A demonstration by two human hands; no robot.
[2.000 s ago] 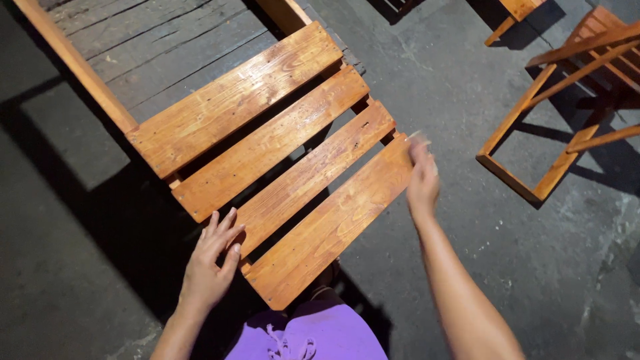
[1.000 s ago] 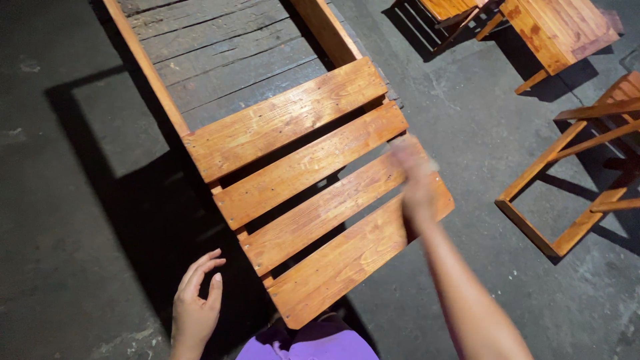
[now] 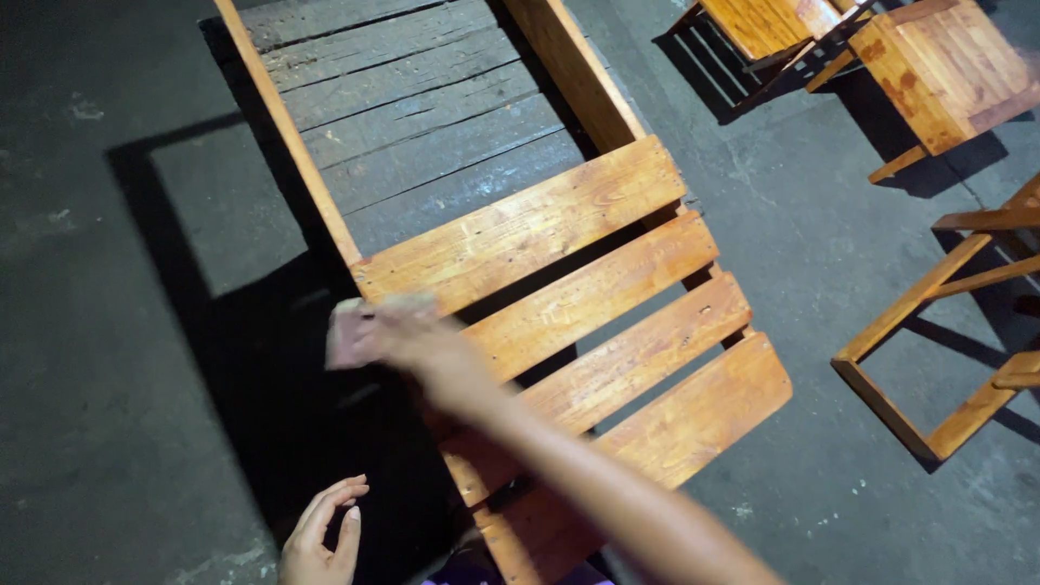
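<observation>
A wooden frame with several varnished slats (image 3: 520,231) slopes across the middle of the head view, over a platform of dark, weathered boards (image 3: 422,122). My right hand (image 3: 431,341), blurred, reaches across to the left ends of the upper slats. It holds a pale pinkish piece, perhaps folded sandpaper or cloth (image 3: 351,333), against or just over the slat edge. My left hand (image 3: 325,528) is at the lower left, off the wood, with its fingers curved and apart and nothing in it. My right forearm hides parts of the lower slats.
Long side rails (image 3: 288,134) run up from the slats. At the upper right are a small wooden table (image 3: 934,73) and a slatted wooden chair (image 3: 756,28). Another wooden frame (image 3: 894,309) lies at the right on the concrete floor (image 3: 780,268).
My right hand has swept from the right ends of the slats to their left ends. My left hand, on the slats' left edge two seconds ago, is now off the wood.
</observation>
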